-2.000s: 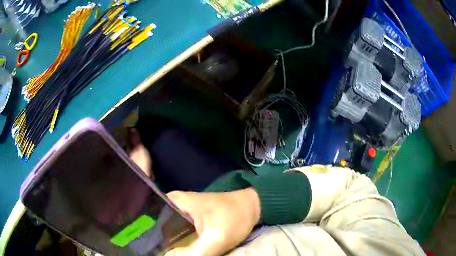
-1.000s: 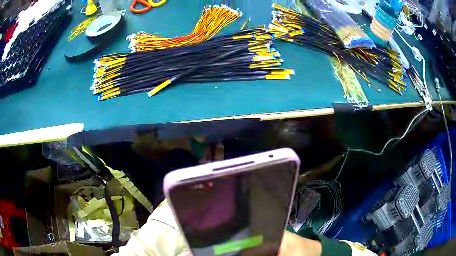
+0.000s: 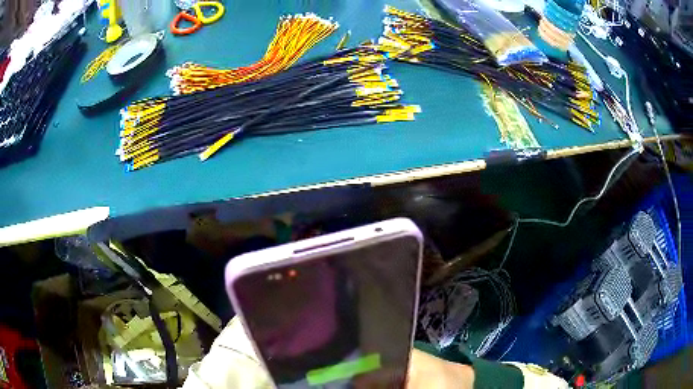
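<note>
A smartphone (image 3: 334,304) with a pale pink-purple edge is upright in front of me, below the bench edge. Its dark screen faces me and shows a green bar; the picture's bottom edge cuts it off. My right hand (image 3: 439,374) is at the phone's lower right side, with a dark green cuff. Its fingers are mostly hidden behind the phone and by the picture's edge, and it holds the phone. My left hand does not show.
On the teal bench lie black sleeved cables (image 3: 258,106), orange-yellow leads (image 3: 266,64), a second cable pile (image 3: 486,57), a tape roll (image 3: 133,55) and scissors (image 3: 199,17). Below are a scrap box (image 3: 91,327), a coiled cable (image 3: 494,304) and grey pedals (image 3: 608,296) in a blue crate.
The view has swung from a tilted look down to the bench front. The phone now stands more upright near the bottom middle. Over the last second it shifted slightly left in view.
</note>
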